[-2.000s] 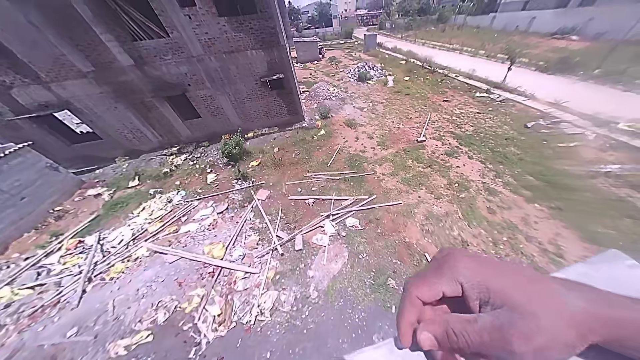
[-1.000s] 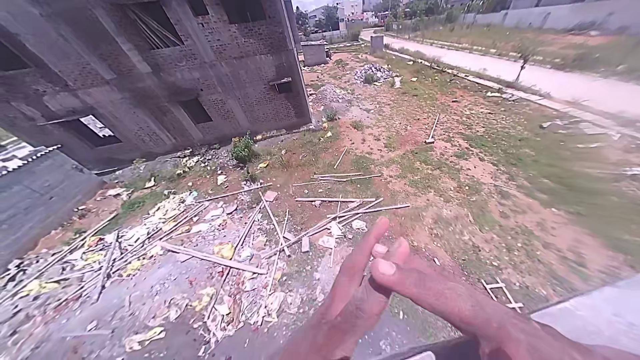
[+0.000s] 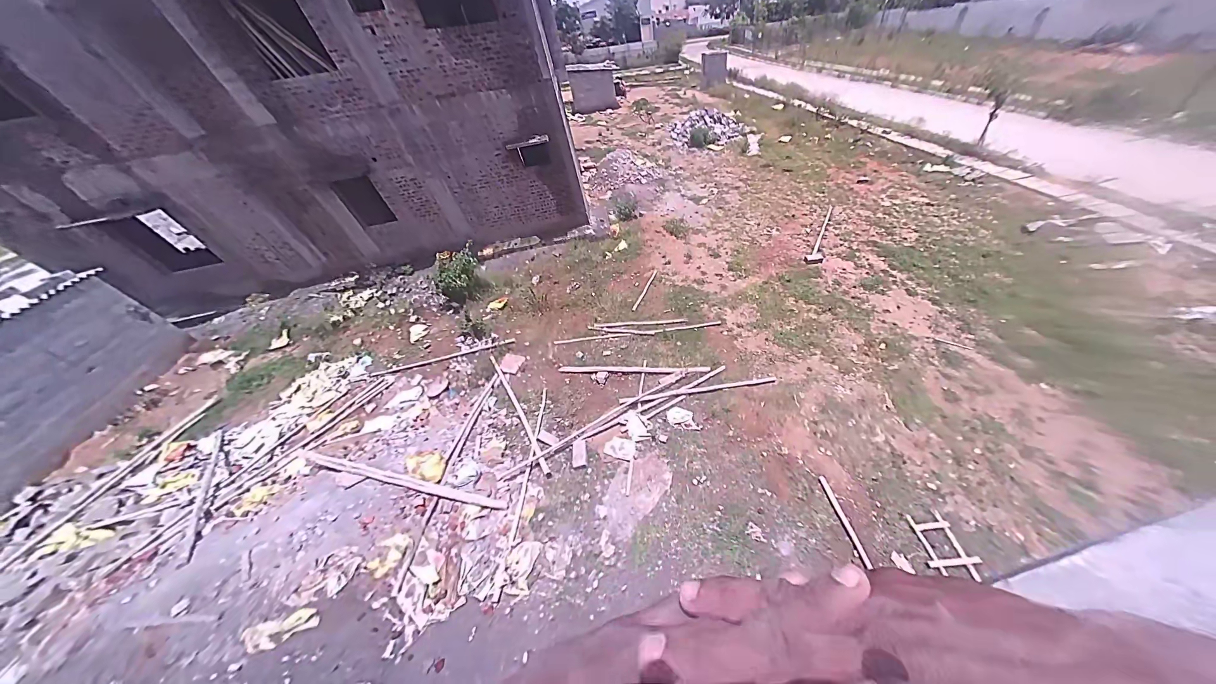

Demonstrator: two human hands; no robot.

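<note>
At the bottom edge of the head view, my left hand [image 3: 655, 641] and my right hand [image 3: 912, 622] press against each other, their fingers overlapping. The right forearm comes in from the lower right corner. No object shows between the hands, though their undersides and part of the fingers are hidden. Beside the right hand is the pale ledge [image 3: 1130, 565] of a wall. Far below on the ground lie a small wooden frame [image 3: 945, 546] and a loose wooden pole [image 3: 845, 521].
An unfinished brick building [image 3: 456, 142] stands at upper left, a grey block wall [image 3: 85, 361] at far left. Wooden poles [image 3: 408, 481] and torn sacks lie scattered below on the ground. A pale road [image 3: 883, 104] runs along the upper right, and a small tree [image 3: 993, 104] stands near it.
Two seconds ago only one hand showed, with its fingers curled. A second ago both hands were together, raised higher; now they are lower and overlapping.
</note>
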